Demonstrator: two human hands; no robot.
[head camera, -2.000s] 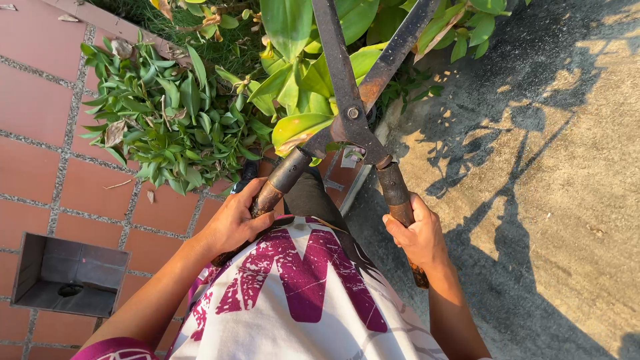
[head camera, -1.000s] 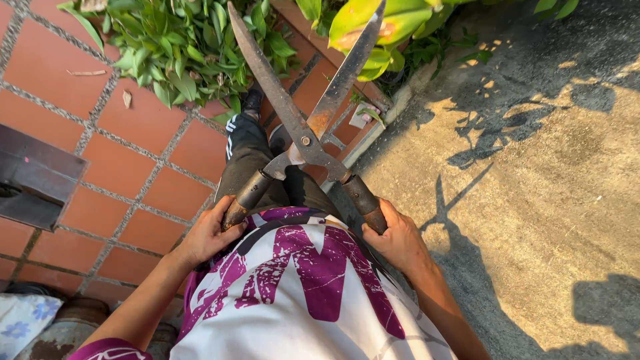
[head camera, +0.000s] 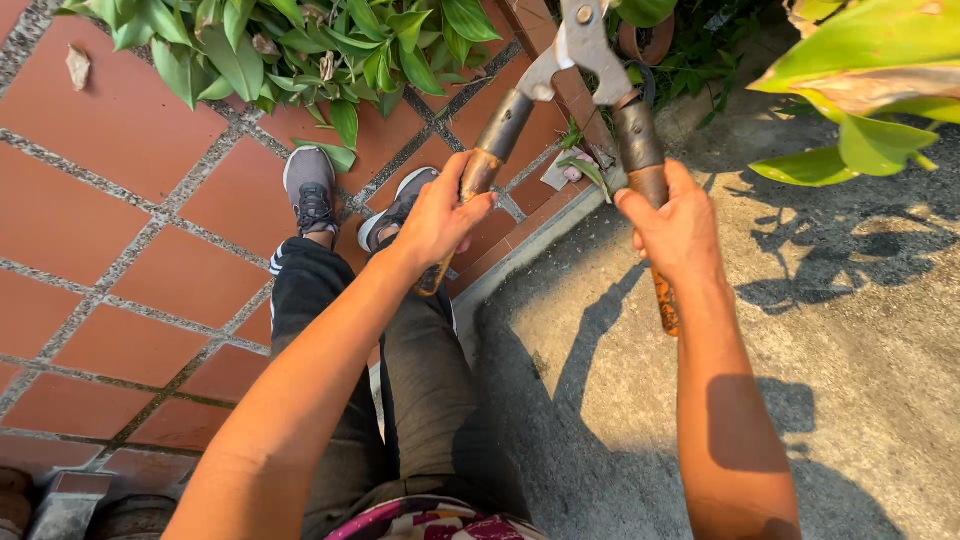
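A pair of hedge shears (head camera: 585, 37) reaches past the top edge of the view, so its blades are mostly out of frame. Around its left handle, a worn wooden grip with a dark metal sleeve, my left hand (head camera: 442, 214) is closed. My right hand (head camera: 675, 225) holds the matching right handle, with its thumb along the grip. The two handles are spread apart. A yellow-green broad leaf (head camera: 862, 82) hangs to the right of the shears. Left of them lies a heap of green leafy cuttings (head camera: 300, 52) on the tiles.
Red floor tiles (head camera: 165, 277) lie under my shoes (head camera: 311, 187). A raised curb (head camera: 540, 232) divides them from rough concrete (head camera: 847, 360) at the right. Small scraps (head camera: 562, 169) sit by the curb. A plant pot (head camera: 649, 41) stands beyond the shears, and brown objects show at the lower left.
Both hands, still on the handles, have moved forward, away from my shirt. The shears' blades, visible before, are now mostly beyond the top edge. The view has shifted.
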